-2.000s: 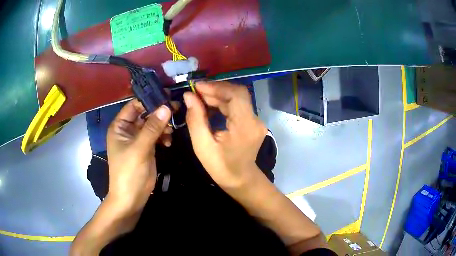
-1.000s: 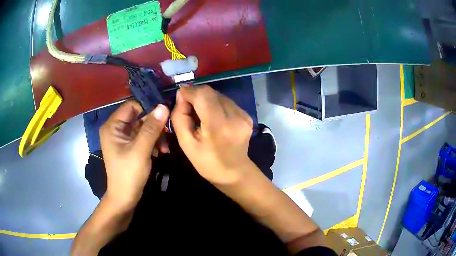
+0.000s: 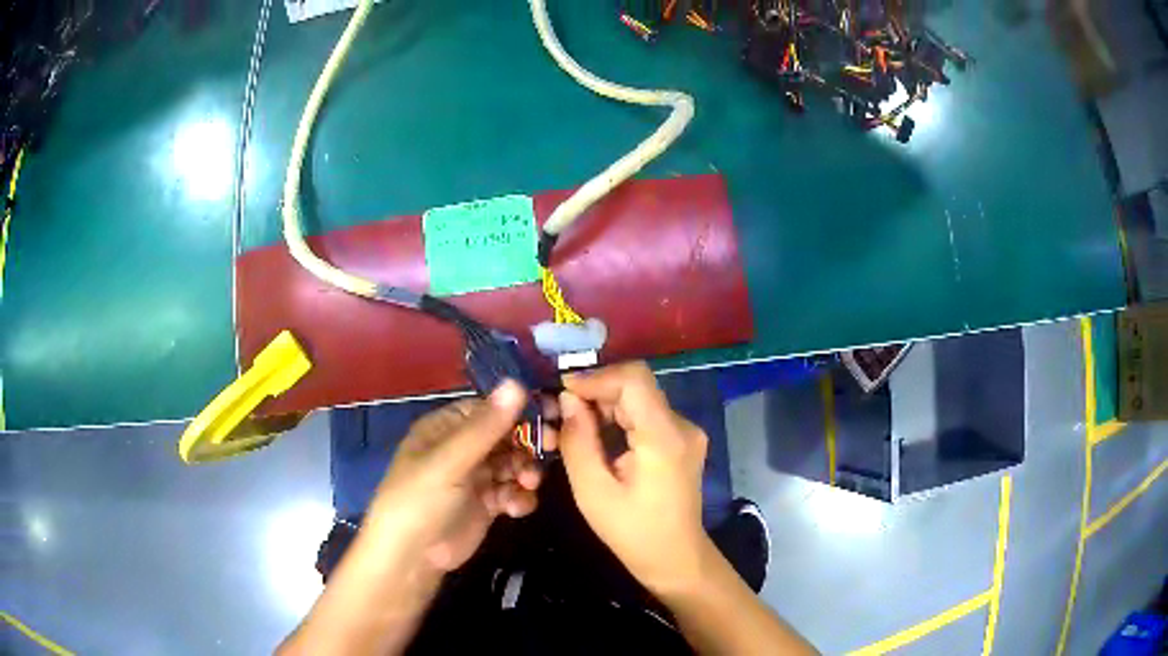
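Observation:
My left hand (image 3: 459, 481) grips the black test connector (image 3: 493, 361) at the end of the left cream lead (image 3: 297, 192). A few orange and white wires of a harness (image 3: 528, 437) show at its fingers. My right hand (image 3: 640, 468) pinches a small dark part just below the white test connector (image 3: 578, 360); the fingertips hide most of it. The white connector, with its greyish-white blob, hangs on yellow wires (image 3: 560, 297) from the right cream lead (image 3: 624, 167). Whether the harness is fully plugged in cannot be told.
The red mat (image 3: 666, 269) lies at the front edge of the green bench (image 3: 871, 231), with a green label (image 3: 482, 245) on it. A yellow clip or handle (image 3: 250, 395) is at its left end. A tangled harness pile (image 3: 839, 51) lies at the back right. A grey bin (image 3: 954, 423) stands below the bench.
The view has shifted, so more of the bench and the harness pile show. My right hand has opened slightly and stays by the white connector. My left hand still holds the black connector.

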